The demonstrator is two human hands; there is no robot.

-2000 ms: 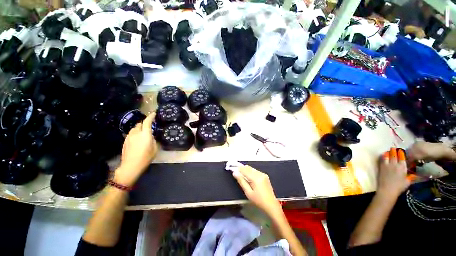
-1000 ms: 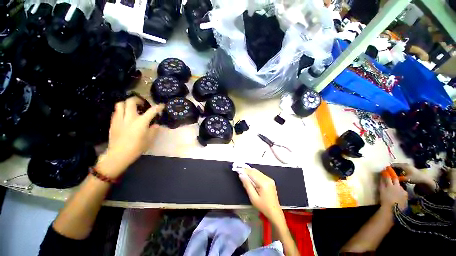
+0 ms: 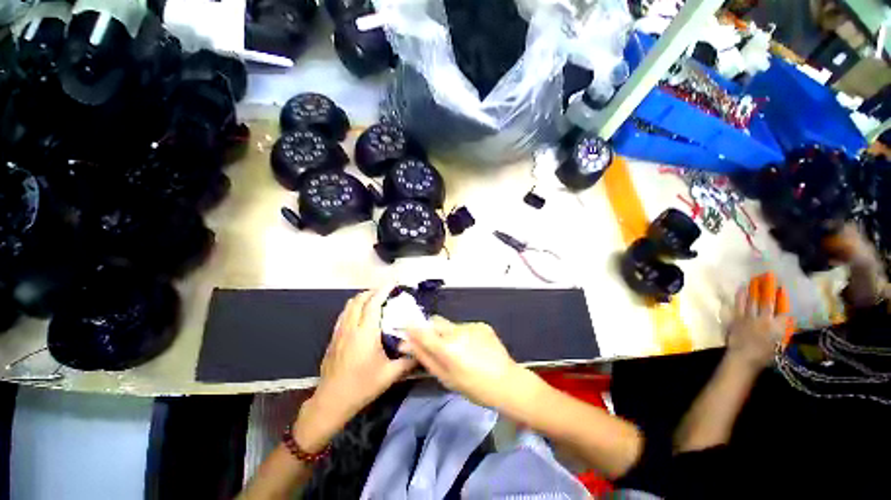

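My left hand (image 3: 354, 344) holds a black camera head (image 3: 394, 346) above the black work mat (image 3: 264, 337). The head's front faces up and a small black bracket (image 3: 430, 286) sticks out at its top. My right hand (image 3: 464, 354) holds a white wiping cloth (image 3: 402, 314) pressed on the head's front, hiding most of that face. Several finished-looking black camera heads with rings of pale dots (image 3: 333, 198) stand in two rows behind the mat.
A large black pile of housings (image 3: 107, 195) is at left. Small pliers (image 3: 528, 256), small black blocks (image 3: 460, 220) and two black housings (image 3: 674, 232) lie on the bench. A clear plastic bag (image 3: 469, 122) and blue bins (image 3: 703, 127) stand behind. Another person's hands are at right.
My left hand has moved from the pile's edge to above the mat and now holds a camera head. My right hand has brought the cloth up and left onto it. The view has shifted.
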